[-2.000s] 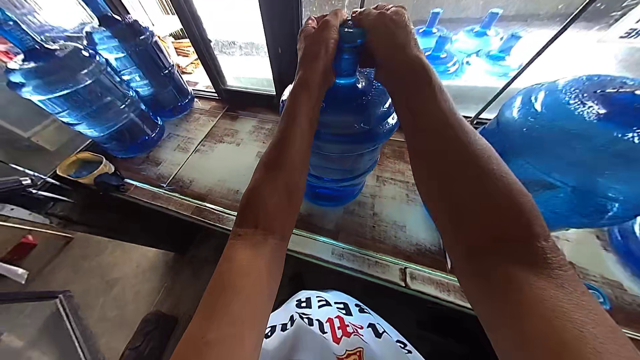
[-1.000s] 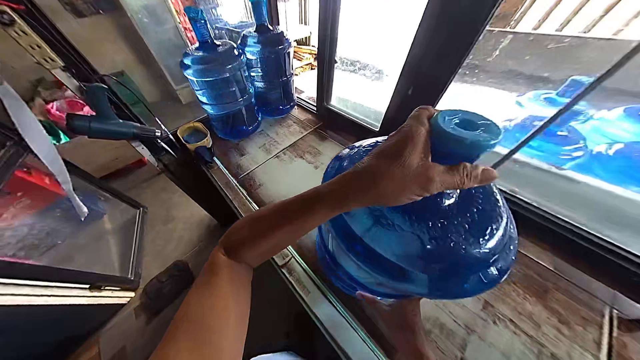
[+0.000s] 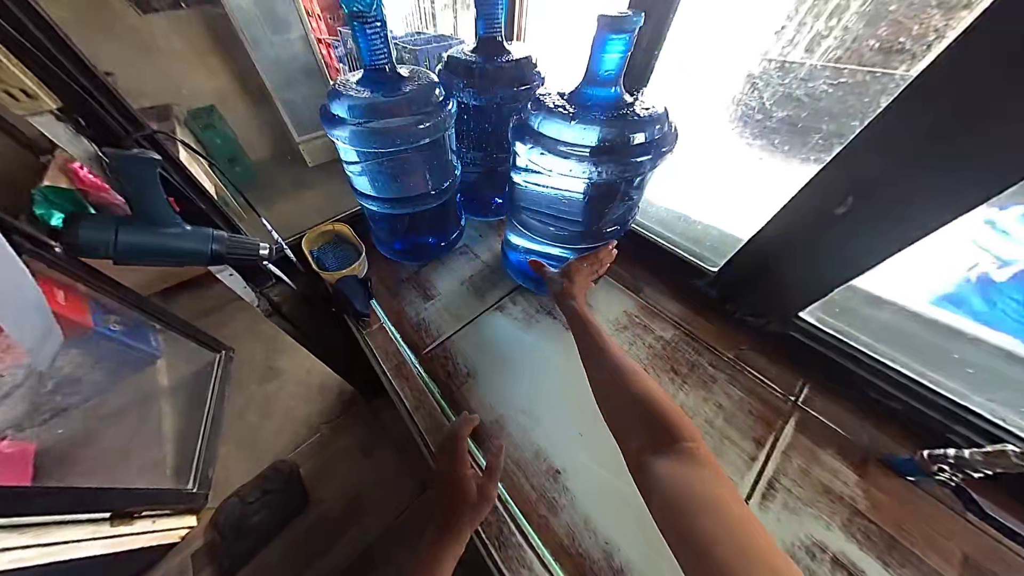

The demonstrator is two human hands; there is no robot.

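Three blue plastic water jugs stand upright at the far end of the tiled counter. My right hand presses its spread fingers against the lower side of the right jug, whose neck has no wrapping. Bands bearing writing cover the necks of the left jug and the rear jug. My left hand is near the counter's front edge, fingers apart and holding nothing. A yellowish container with something blue in it sits by the left jug.
Dark-framed windows run along the right. On the left are a cordless drill, a glass-panelled frame and a green crate. Another blue jug shows through the glass. A dark shoe is on the floor below.
The jug gripped at its neck earlier now stands beside the other two. My hand has left the neck and touches the jug's lower side. The view has swung left.
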